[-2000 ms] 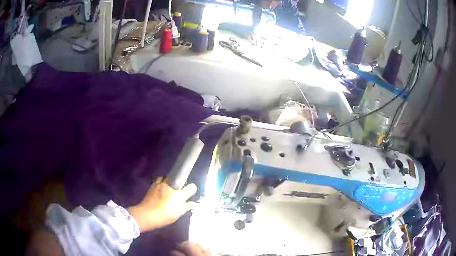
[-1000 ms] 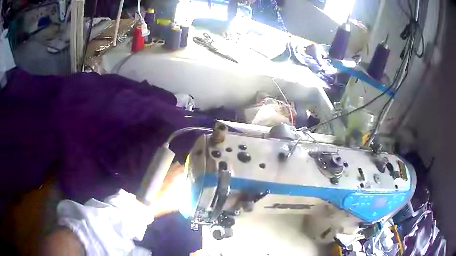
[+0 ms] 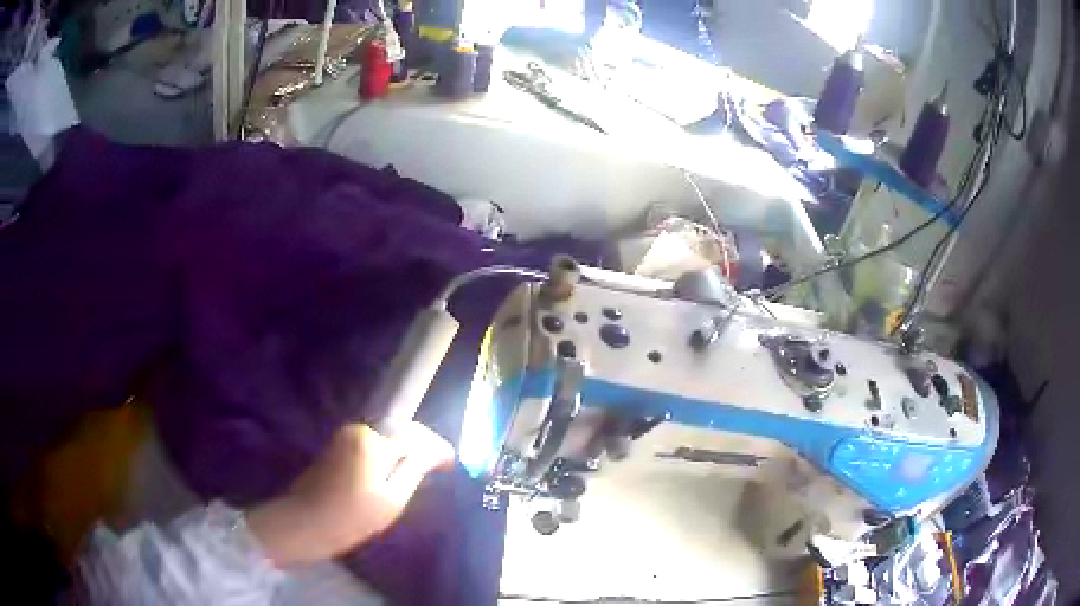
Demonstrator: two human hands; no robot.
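Note:
My left hand (image 3: 355, 488), blurred and in a white sleeve, lies on the dark purple garment piece (image 3: 415, 550), left of the needle area and just below the machine lamp (image 3: 420, 365). Its fingertips point toward the presser foot (image 3: 503, 488); whether they pinch the cloth I cannot tell. The cloth runs under the left end of the white and blue sewing machine head (image 3: 711, 414), where glare hides detail. A large purple work pile (image 3: 225, 272) lies to the left. My right hand is not in view.
Yellow-orange cloth (image 3: 101, 456) shows under the pile's left edge. Thread cones (image 3: 841, 95) stand behind the machine at right. A red spool (image 3: 375, 69) and dark spools stand on the far table (image 3: 533, 160). A scrap box (image 3: 882, 574) is at lower right.
The camera view has shifted. My left hand, partly behind the lamp one second ago, now shows below it on the cloth. A bit of skin at the bottom edge two seconds ago is gone.

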